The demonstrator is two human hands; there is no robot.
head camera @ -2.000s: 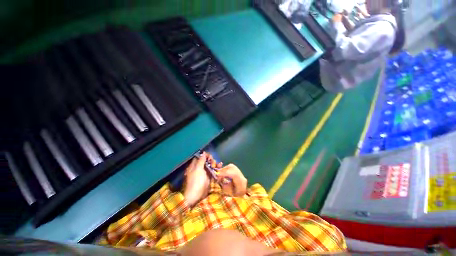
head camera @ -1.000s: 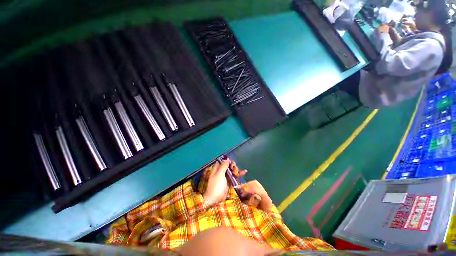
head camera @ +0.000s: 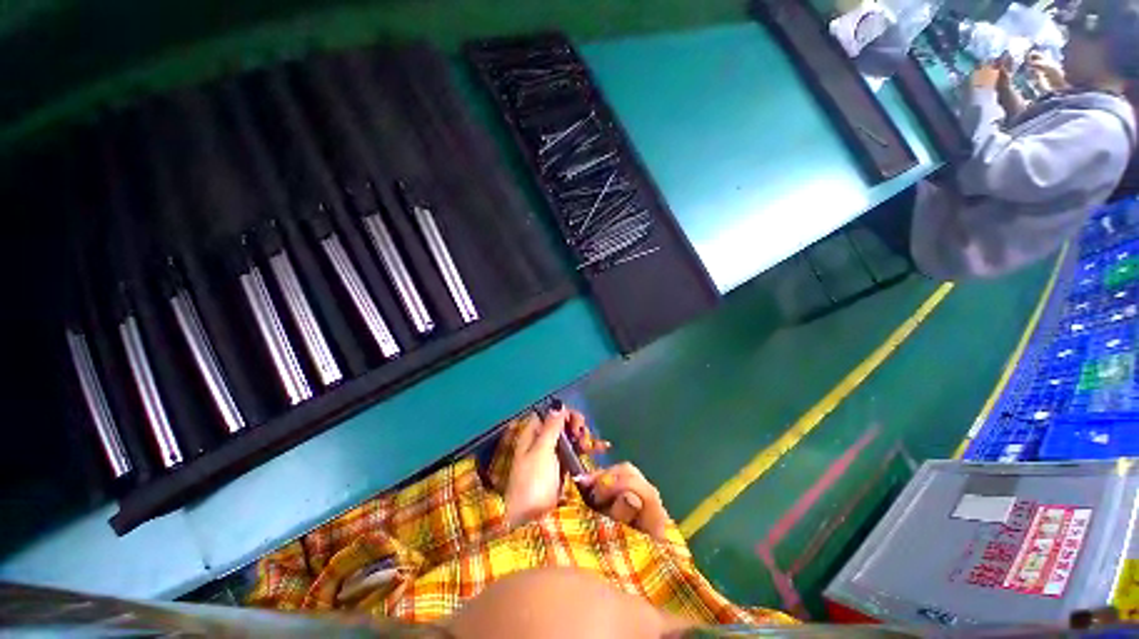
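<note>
My left hand point(head camera: 537, 464) is closed around a slim dark metal bar point(head camera: 568, 457), whose dark end sticks out at the top by the thumb. My right hand point(head camera: 628, 496) is at the bar's lower end, with its fingers bent against it. Any small part between the right fingertips is too small to tell. Both hands are close together in front of the yellow plaid shirt, just off the bench edge. A large black slotted tray point(head camera: 337, 402) on the left holds several silver bars point(head camera: 356, 295) in a slanting row.
A narrow black tray point(head camera: 650, 300) with a heap of thin dark parts stands on the teal bench point(head camera: 718, 162). A long black tray point(head camera: 831, 81) lies farther along. A person in grey point(head camera: 1049, 162) works there. A grey cabinet point(head camera: 924, 549) and blue bins point(head camera: 1062, 412) are at right.
The whole view has shifted, with the bench and trays now farther right than at first. Both hands remain together on the bar, with the right hand at its lower end.
</note>
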